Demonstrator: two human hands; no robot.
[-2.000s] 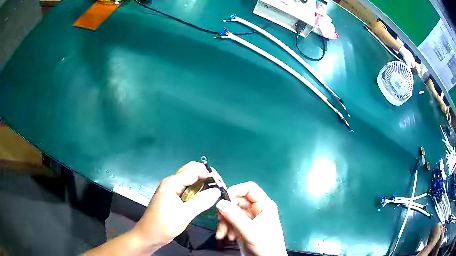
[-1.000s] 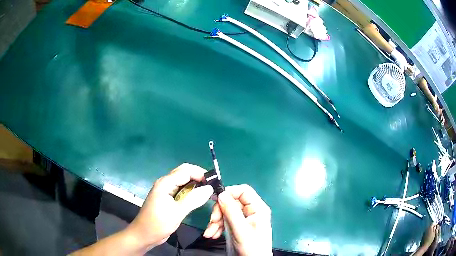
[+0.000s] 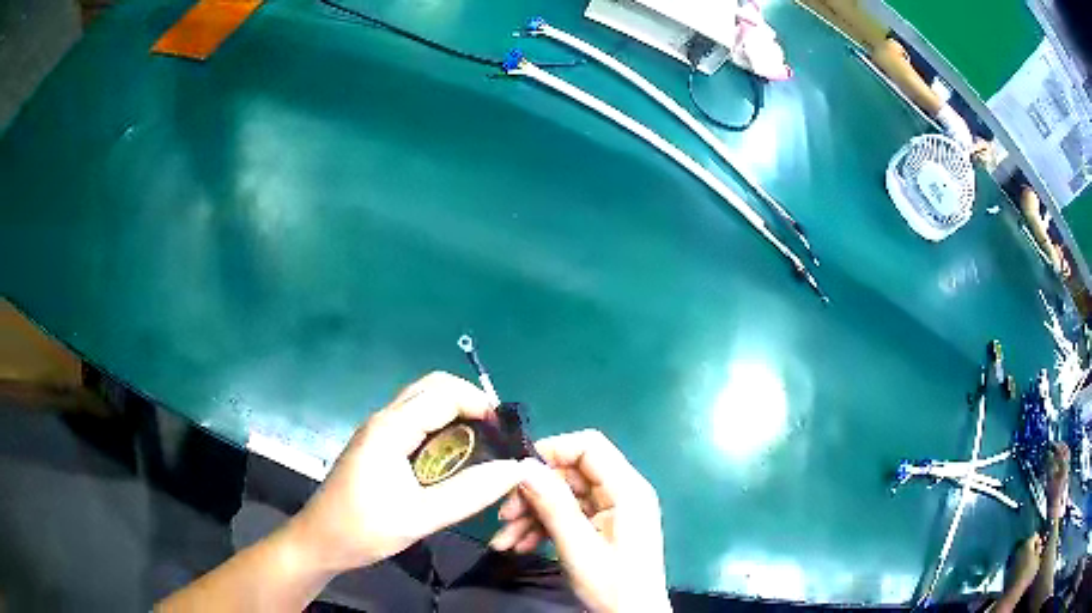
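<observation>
My left hand [image 3: 401, 473] is closed round a black tape roll [image 3: 444, 454] with a yellow-tan core, near the table's front edge. A ring terminal [image 3: 466, 344] sticks up past my left fingers on a short pale piece of the cable assembly [image 3: 486, 383]. Black tape [image 3: 515, 431] is around the cable between my two hands. My right hand [image 3: 589, 515] pinches the cable just below the tape. The rest of this cable is hidden by my right hand.
Two white cables [image 3: 671, 146] with blue ends lie across the green table [image 3: 359, 252]. A white box [image 3: 659, 26], an orange sheet [image 3: 206, 29] and a white fan [image 3: 932, 187] stand or lie farther off. Crossed cables [image 3: 968, 473], a harness pile [image 3: 1042, 431] and another person's hands [image 3: 1025, 563] are at right.
The ring terminal now leans more to the left, and the tape roll's core faces the camera more. Another person's hands show more at the lower right.
</observation>
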